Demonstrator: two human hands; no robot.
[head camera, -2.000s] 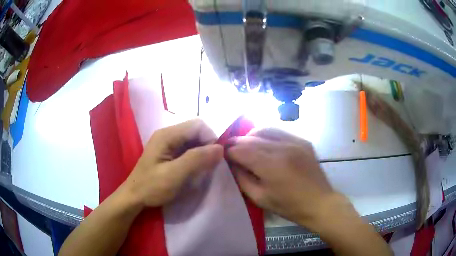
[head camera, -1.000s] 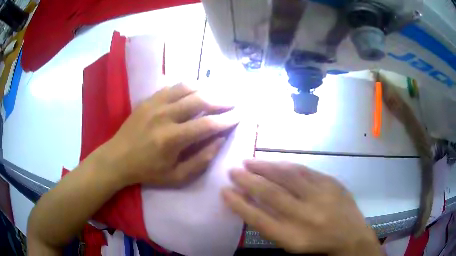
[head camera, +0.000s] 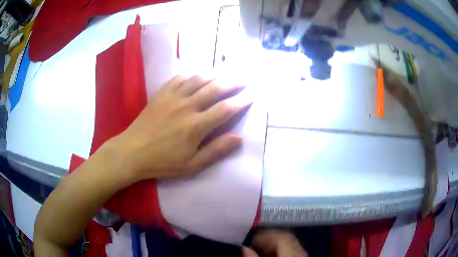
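Note:
A pale fabric panel (head camera: 208, 201) with a thin red edge lies on the white machine table and hangs over its front edge. Red fabric (head camera: 111, 95) lies beside and under it on the left. My left hand (head camera: 176, 125) is flat on the pale fabric, palm down, fingers spread toward the bright needle area. My right hand (head camera: 276, 244) is at the bottom edge of the picture, partly cut off, by the lower corner of the pale fabric; whether it grips the fabric cannot be told. Lamp glare hides the needle and presser foot.
The sewing machine head (head camera: 346, 25) stands at the upper right. An orange-handled tool (head camera: 380, 93) and a tan thread hank (head camera: 419, 118) lie on the right. An edge ruler (head camera: 321, 208) runs along the table front. More red fabric (head camera: 65, 25) lies at the upper left. Fabric pieces show below the table.
The raised edge my hands pinched together now lies flat. My left hand has spread out on the pale fabric. My right hand has moved down to the table's front edge.

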